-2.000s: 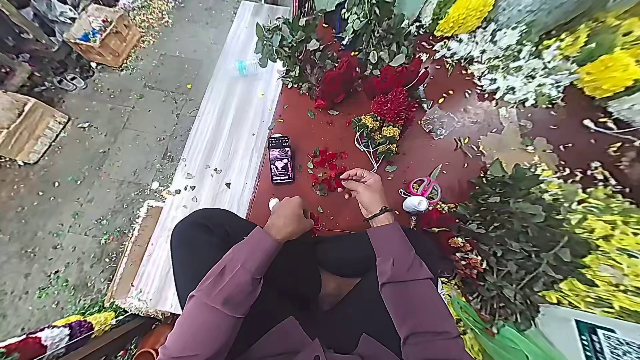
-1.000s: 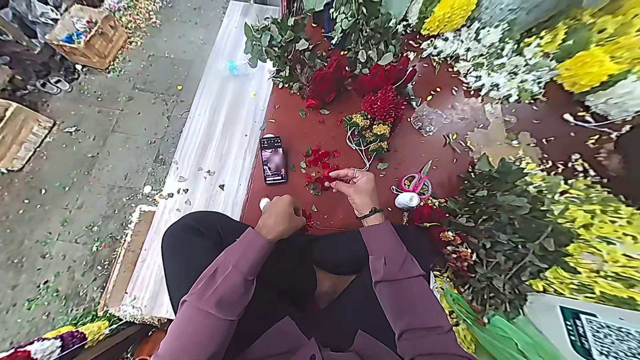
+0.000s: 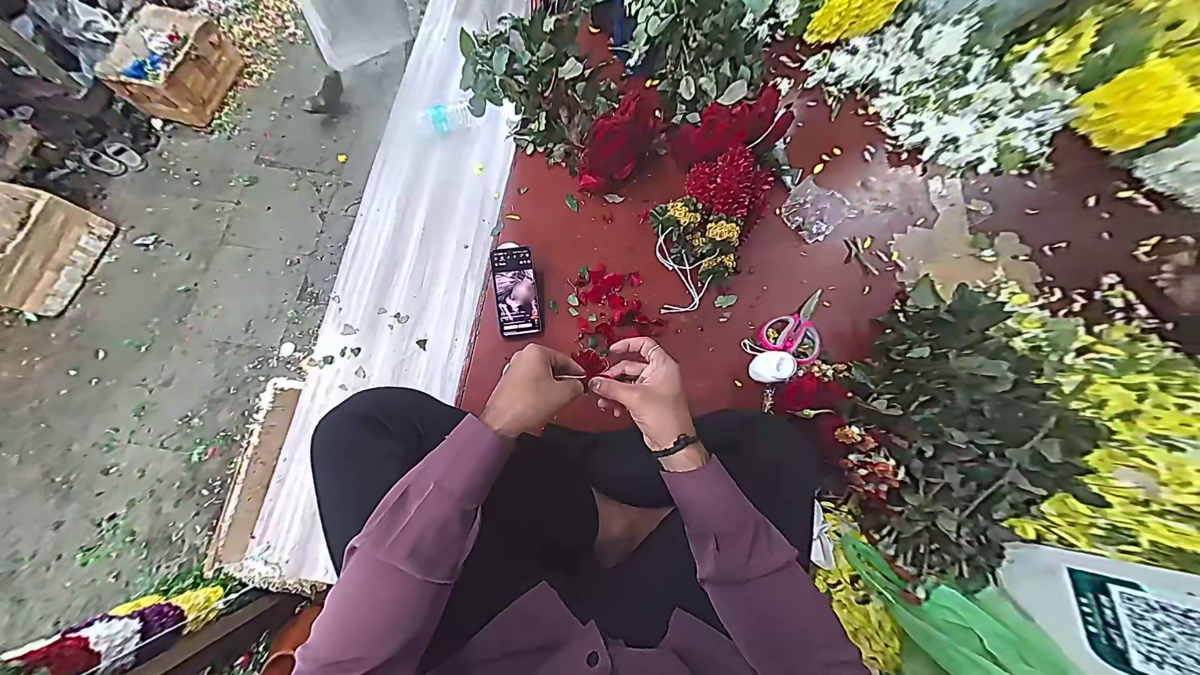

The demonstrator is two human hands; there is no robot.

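Note:
My left hand [image 3: 534,386] and my right hand [image 3: 647,382] meet above my lap, at the near edge of a red tabletop [image 3: 553,220]. Between their fingertips is a small red flower piece [image 3: 591,364], which both hands pinch. Loose red petals [image 3: 609,300] lie just beyond the hands. To their left a phone [image 3: 517,291] with a lit screen lies flat. Pink-handled scissors [image 3: 795,336] rest to the right, beside a white thread spool [image 3: 772,367]. Farther back lies a small bunch of yellow flowers [image 3: 698,230] with white string [image 3: 682,277] around it, next to red flowers [image 3: 727,183].
Red roses [image 3: 623,136] with leafy stems stand at the back. White flowers [image 3: 956,89], yellow chrysanthemums [image 3: 1139,103] and dark foliage [image 3: 966,422] fill the right side. A white cloth strip [image 3: 403,187] runs along the left edge, with the paved ground and wicker baskets [image 3: 173,66] beyond.
My hands were apart in the earlier frames; now they have come together at the red flower piece. A pale hanging sheet has come into view at the upper left.

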